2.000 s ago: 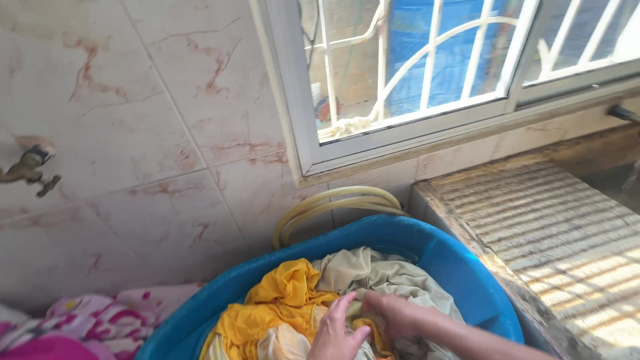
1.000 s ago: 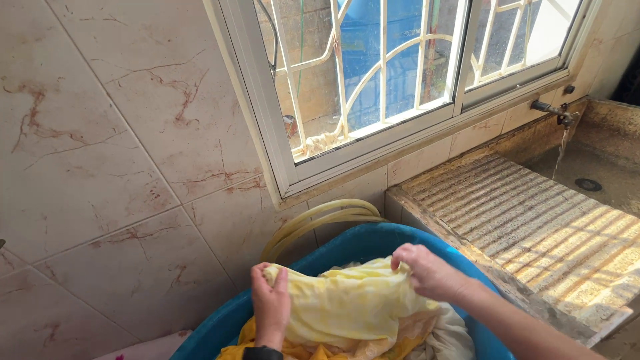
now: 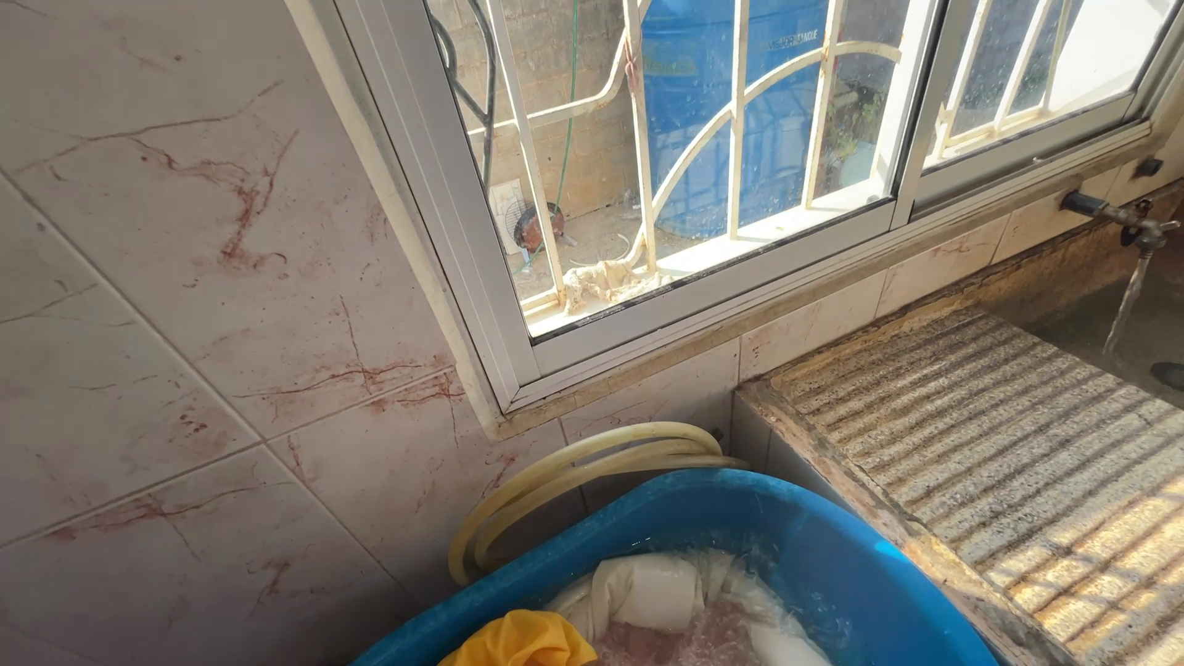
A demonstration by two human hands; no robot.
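Note:
A blue plastic tub (image 3: 837,564) stands against the tiled wall at the bottom of the view, with water and wet laundry in it. Yellow cloth (image 3: 523,640) bunches up at its near left. Off-white cloth (image 3: 647,592) lies partly under the water, folded and puffed up. Beside it a pinkish patch shows through rippling water; whether this is cloth or skin I cannot tell. Neither my left hand nor my right hand can be made out, and the near part of the tub is cut off by the frame.
A coiled yellowish hose (image 3: 592,453) sits between tub and wall. Right of the tub is a ribbed concrete washboard (image 3: 971,444) with a raised edge. Water runs from a tap (image 3: 1142,231) into the basin beyond. Above is a metal-framed window (image 3: 721,287) with white bars.
Both hands, seen earlier holding up a pale yellow cloth over the tub, are no longer visible. That cloth is out of sight too, and rippling water now shows among the laundry.

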